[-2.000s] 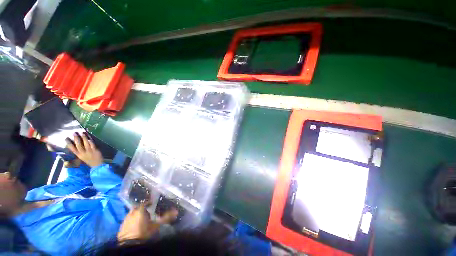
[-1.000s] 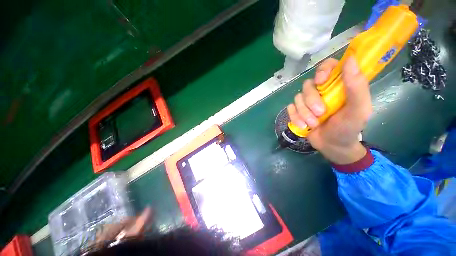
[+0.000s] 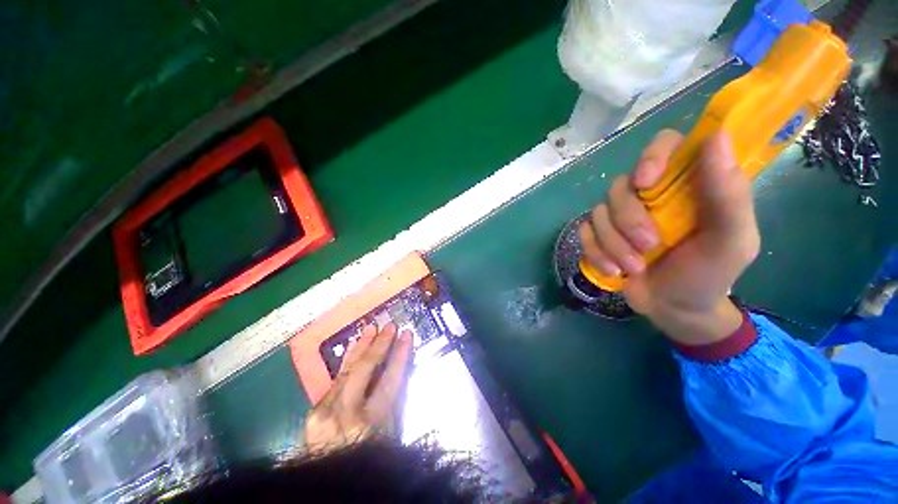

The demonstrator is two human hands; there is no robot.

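My right hand point(image 3: 689, 236) is shut on a yellow-orange electric screwdriver point(image 3: 753, 123). Its black nose points down into a round dark-rimmed dish point(image 3: 612, 303) with a grey speckled inside. My left hand point(image 3: 359, 389) lies on the open tablet assembly point(image 3: 463, 423), fingertips on the circuit board point(image 3: 404, 317) at its upper end. I cannot tell whether anything is under the fingers. A red frame point(image 3: 379, 285) lies around the tablet. Dark hair at the bottom edge hides part of the tablet and of my left wrist.
Beyond the whitish rail point(image 3: 482, 209), another red frame point(image 3: 305, 212) holds a dark device. A clear plastic tray point(image 3: 118, 433) lies at lower left. A white wrapped post point(image 3: 630, 49) stands at the rail. A blue bin point(image 3: 773, 30) and a small parts pile point(image 3: 847, 138) are at upper right.
My left hand has moved from beside the clear tray onto the tablet's circuit board. My right hand still holds the screwdriver at the dish. The view has shifted since the first frame.
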